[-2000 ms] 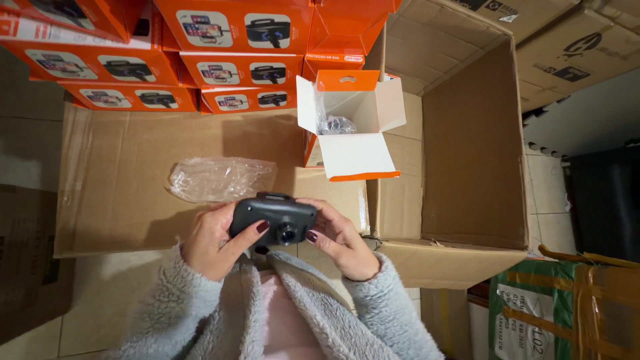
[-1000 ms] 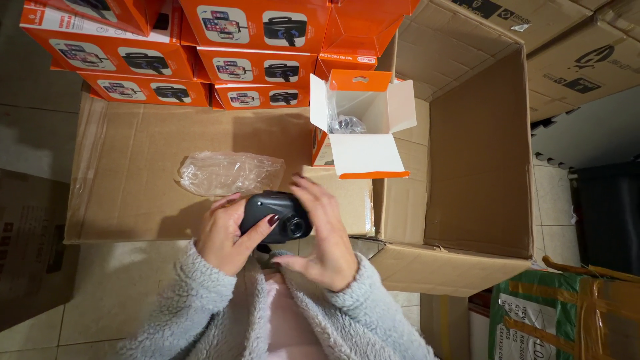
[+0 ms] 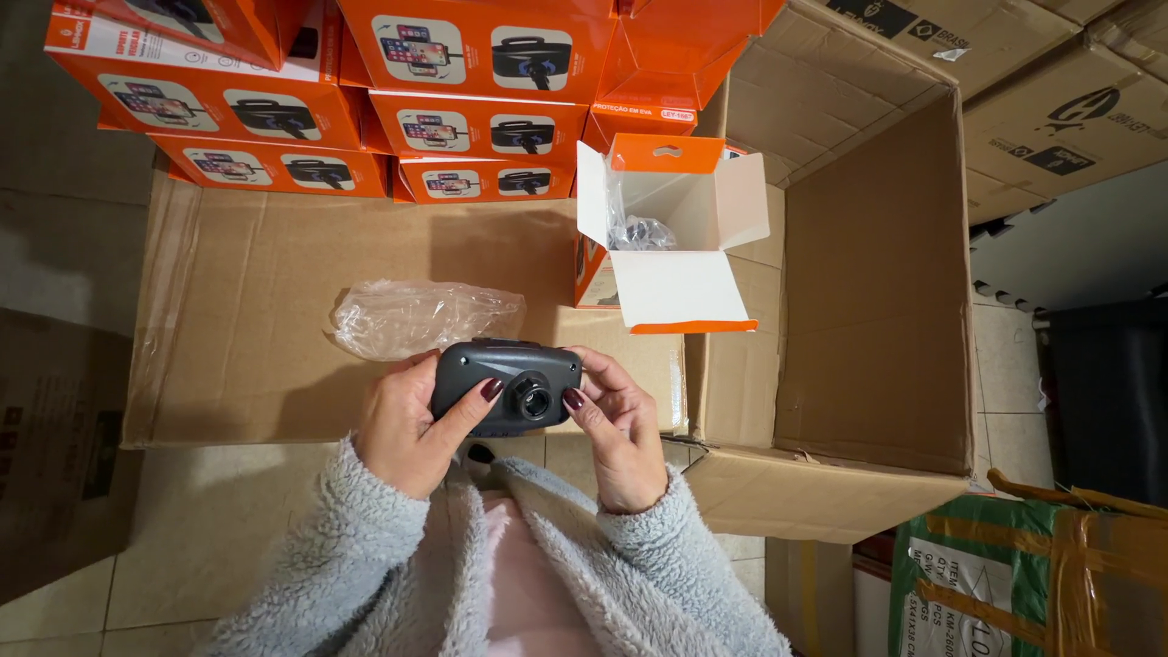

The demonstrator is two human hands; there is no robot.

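A black plastic phone holder body point(image 3: 497, 365) with a round threaded socket on its face is held level between both hands. My left hand point(image 3: 411, 424) grips its left end, thumb across the front. At its right end, my right hand point(image 3: 616, 429) pinches the edge with thumb and fingers. Just beyond the holder, a crumpled clear plastic bag point(image 3: 424, 315) lies on the cardboard surface. An orange and white box point(image 3: 680, 292) stands with its flaps open, and a clear-wrapped item point(image 3: 643, 234) shows inside.
Stacked orange product boxes point(image 3: 484, 128) stand at the back left. A large open carton point(image 3: 871, 301) is on the right, with printed cartons point(image 3: 1063, 119) behind it. A green and brown taped parcel point(image 3: 1031, 575) sits at the lower right, near a dark bin point(image 3: 1109, 392).
The right hand, raised with fingers spread beside the holder one second ago, now grips its right end. The tilted holder has been turned level.
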